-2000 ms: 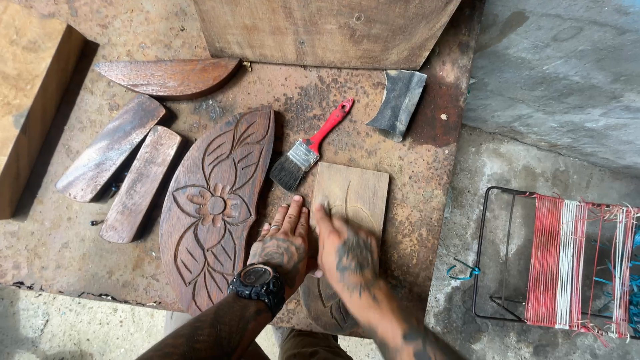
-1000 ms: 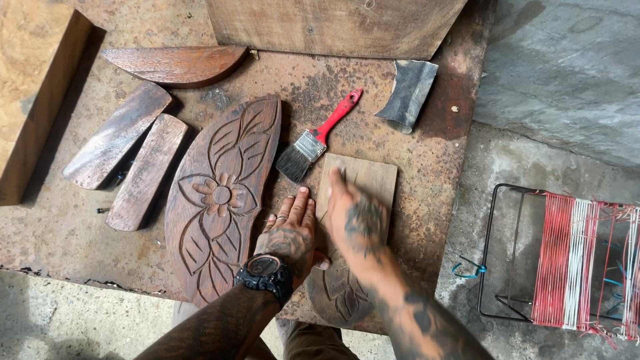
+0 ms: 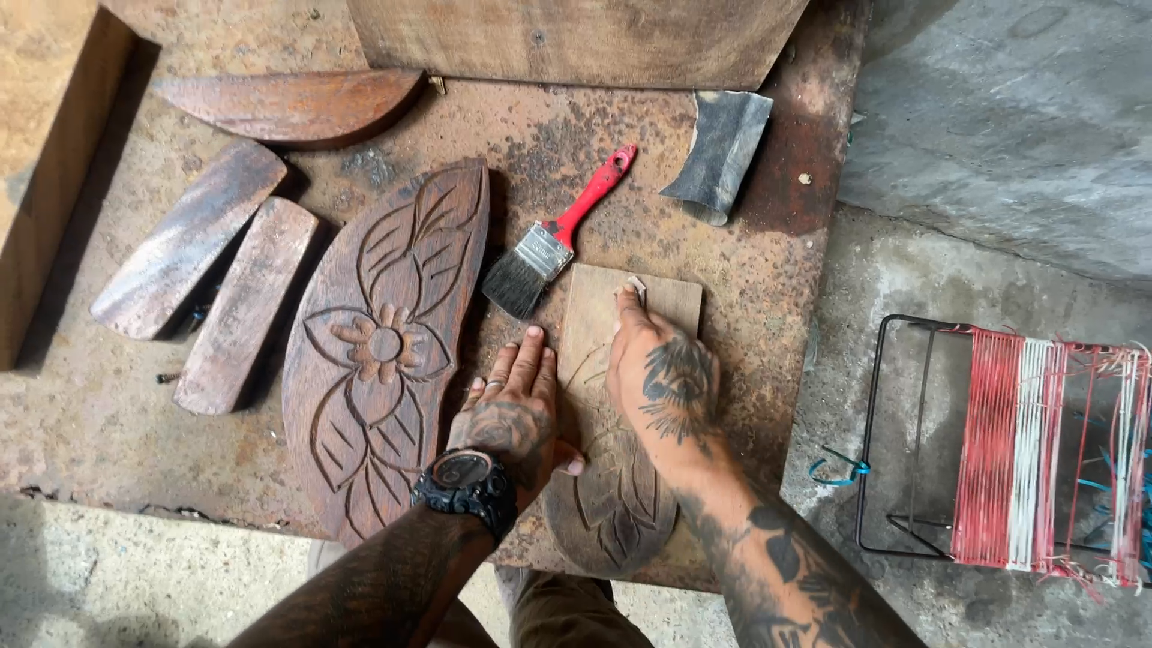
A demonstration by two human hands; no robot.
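Observation:
My right hand (image 3: pixel 666 369) presses a small folded piece of sandpaper (image 3: pixel 635 288) against the upper end of a carved wooden board (image 3: pixel 585 315), with leaf carving at its lower end. Flat beside that board's left edge lies my left hand (image 3: pixel 513 405), fingers spread a little and thumb touching the edge; it grips nothing. Left of it is a larger curved wooden panel (image 3: pixel 385 344) carved with a flower and leaves. A paintbrush with a red handle (image 3: pixel 589 200) and black bristles lies above my left hand. A curled sandpaper sheet (image 3: pixel 720 153) rests at the upper right.
The rusty metal table (image 3: pixel 756 315) also bears a half-moon wooden piece (image 3: pixel 297 103), two narrow wooden pieces (image 3: pixel 207 238) (image 3: pixel 252 306), a thick block (image 3: pixel 54 171) at left and a large board (image 3: pixel 576 36) at the top. A metal-framed seat with red and white cords (image 3: pixel 999 450) stands at right.
My right hand has shifted along the small board, where it was blurred in motion before; the sandpaper piece under its fingertips now shows. My left hand has stayed beside the board.

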